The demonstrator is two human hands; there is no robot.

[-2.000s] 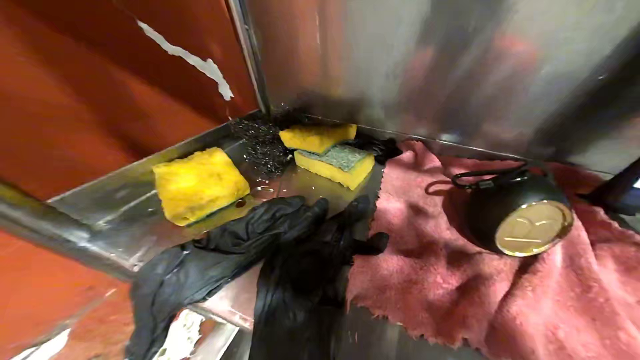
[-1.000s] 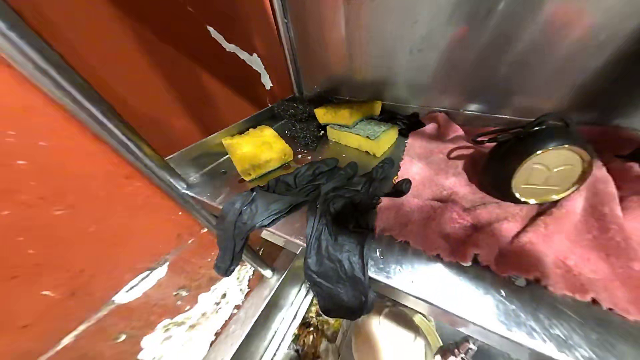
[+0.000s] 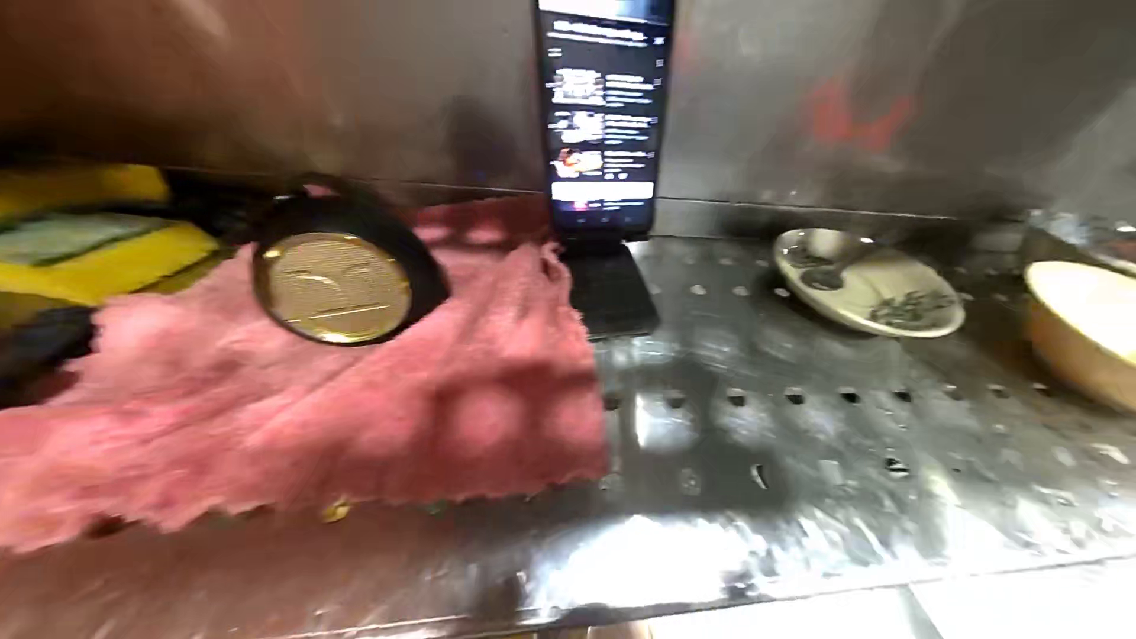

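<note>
Neither of my hands shows in the head view. On a perforated steel shelf [image 3: 710, 444] lies a pink cloth [image 3: 355, 426]. A black round device with a gold mesh face [image 3: 337, 286], likely a small speaker, rests on the cloth. Just right of it a lit smartphone [image 3: 605, 115] stands upright in a black stand [image 3: 612, 288] against the metal wall. Farther right is a shallow white dish [image 3: 923, 293] with a metal spoon [image 3: 825, 273] and some dark green bits in it.
Yellow sponges [image 3: 133, 266] sit at the far left, blurred, beside part of a black glove [image 3: 44, 346]. A bowl [image 3: 1083, 333] stands at the right edge. The steel back wall [image 3: 763, 115] rises behind the shelf.
The view has swung right along the shelf, bringing in the phone, dish and bowl. Most of the black gloves and the red wall have left the view.
</note>
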